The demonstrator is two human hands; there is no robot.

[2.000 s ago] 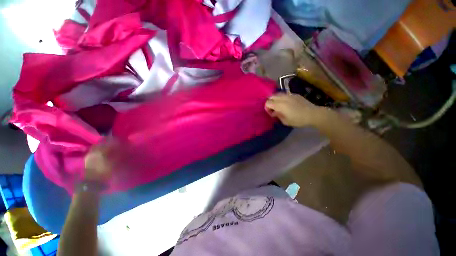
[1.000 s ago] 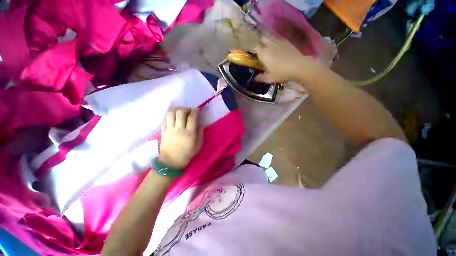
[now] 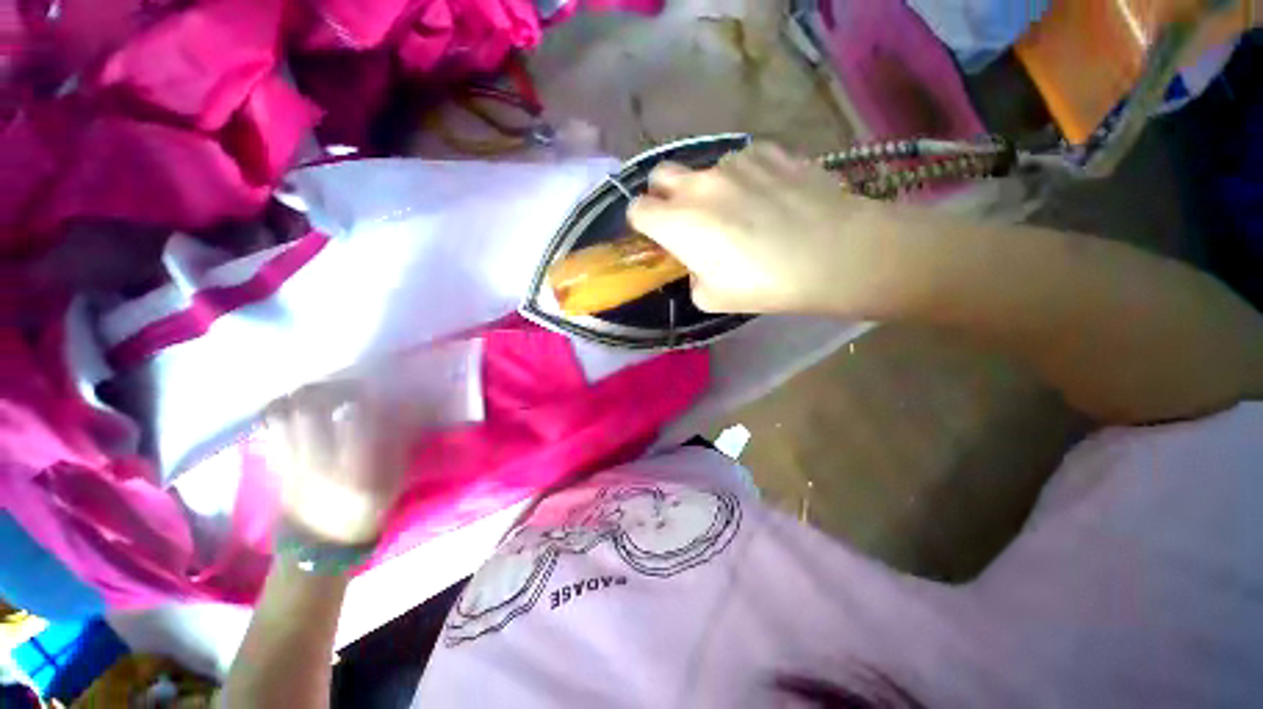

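Observation:
The garment piece (image 3: 374,236) lies inside-out over the board, its white inside up and bright pink cloth along the near edge. My right hand (image 3: 734,229) grips the yellow-orange handle of the iron (image 3: 610,284). The iron's pointed tip faces left and its soleplate rests on the right end of the white cloth. My left hand (image 3: 333,464) is blurred and lies on the garment's near left part; whether its fingers pinch the cloth cannot be seen. The padded board (image 3: 42,554) shows only as a blue end at the lower left.
A crumpled pink garment pile (image 3: 194,111) lies at the far left. Orange-brown loops (image 3: 485,128) lie beside it. A stained pink pad (image 3: 900,69) and orange cloth (image 3: 1087,69) are at the far right. A ribbed hose (image 3: 921,164) runs right from the iron. A blue crate (image 3: 69,651) is lower left.
The garment went from pink side up to white inside up. Since a second ago, the iron has moved left from beside the garment onto it. My left hand has moved left and nearer.

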